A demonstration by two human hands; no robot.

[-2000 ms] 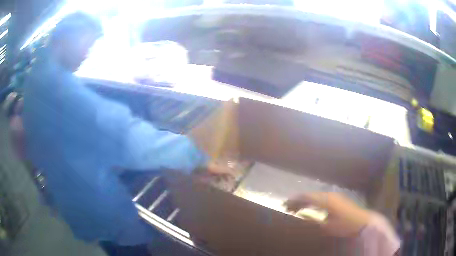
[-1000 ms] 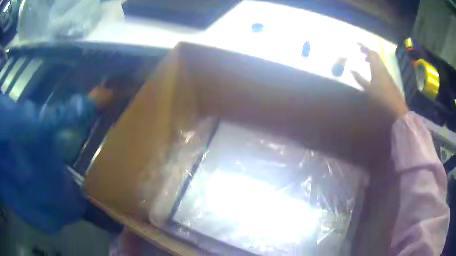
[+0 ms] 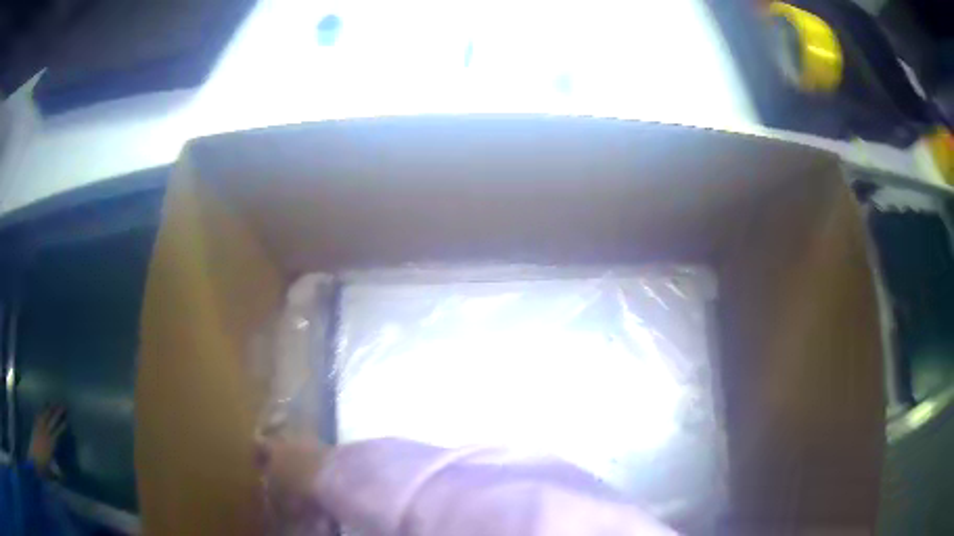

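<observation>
An open cardboard carton point(image 3: 502, 194) stands in front of me. Inside lies a flat panel unit point(image 3: 408, 366) under wrinkled clear film, with strong glare and a dark left edge. My right hand point(image 3: 293, 471), on a pink sleeve reaching in from the lower right, is at the carton's inner left side, by the film beside the panel. The hand is blurred and its fingers cannot be made out, so whether it holds anything cannot be told. My left hand is not in view.
Behind the carton is a white bench point(image 3: 669, 73) with small dark pieces, one blue point(image 3: 328, 28). A yellow tape roll point(image 3: 811, 47) sits in a black bin point(image 3: 868, 79). Another person's hand point(image 3: 47, 434) rests on the green surface point(image 3: 89, 314) at left.
My right hand has moved from the bench at right to the carton's left side. The view has turned and the carton now appears square-on. The other person shows only at the lower left.
</observation>
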